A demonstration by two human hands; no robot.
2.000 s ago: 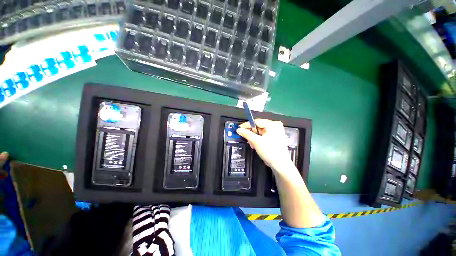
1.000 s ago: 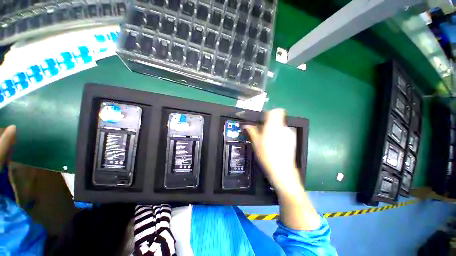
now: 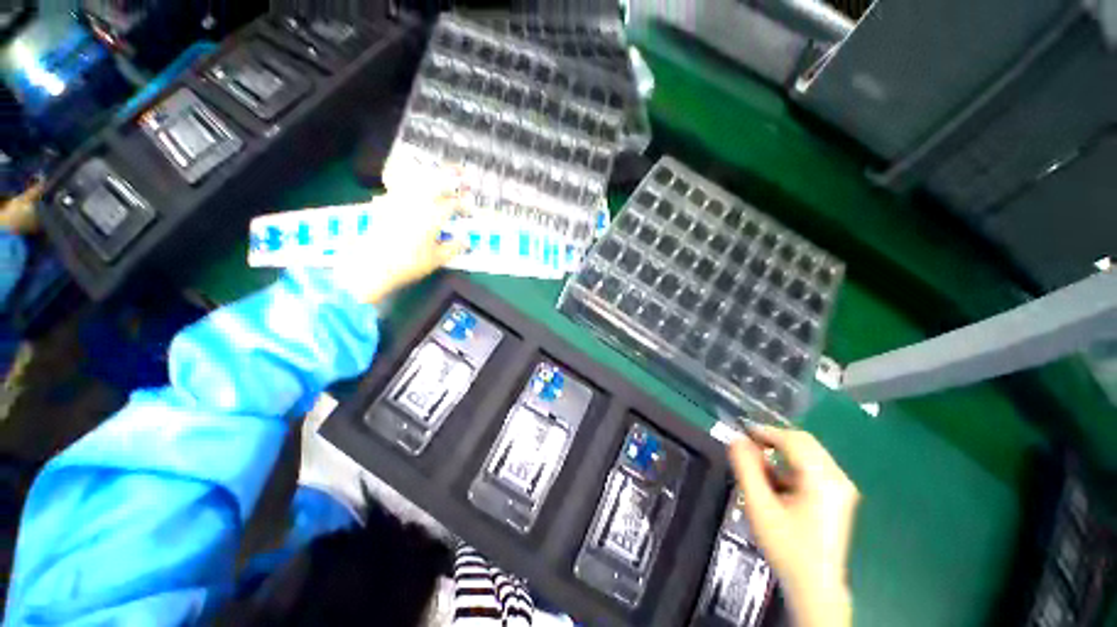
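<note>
The black foam tray [image 3: 484,496] lies in front of me, turned diagonally, with open-backed phones in its slots. Blue film shows at the top ends of the left phone [image 3: 435,380], the second phone [image 3: 530,447] and the third phone [image 3: 631,514]. My right hand [image 3: 802,502] is over the top end of the fourth phone [image 3: 739,576], partly hiding it, fingers curled around thin dark tweezers that show only faintly. My left hand [image 3: 410,239], blurred, is on the white sticker sheet [image 3: 312,233] with blue shapes; its grip is unclear.
A clear tray of small dark parts [image 3: 710,288] stands behind the foam tray. More clear trays [image 3: 515,110] stand behind the sheet. Another foam tray with phones [image 3: 184,135] is at upper left, with another person's hand [image 3: 22,211] beside it. A grey post [image 3: 980,337] is at right.
The view has swung left and tilted, bringing the far-left foam tray into sight. My left hand has reached onto the sticker sheet. My right hand stays near the fourth phone.
</note>
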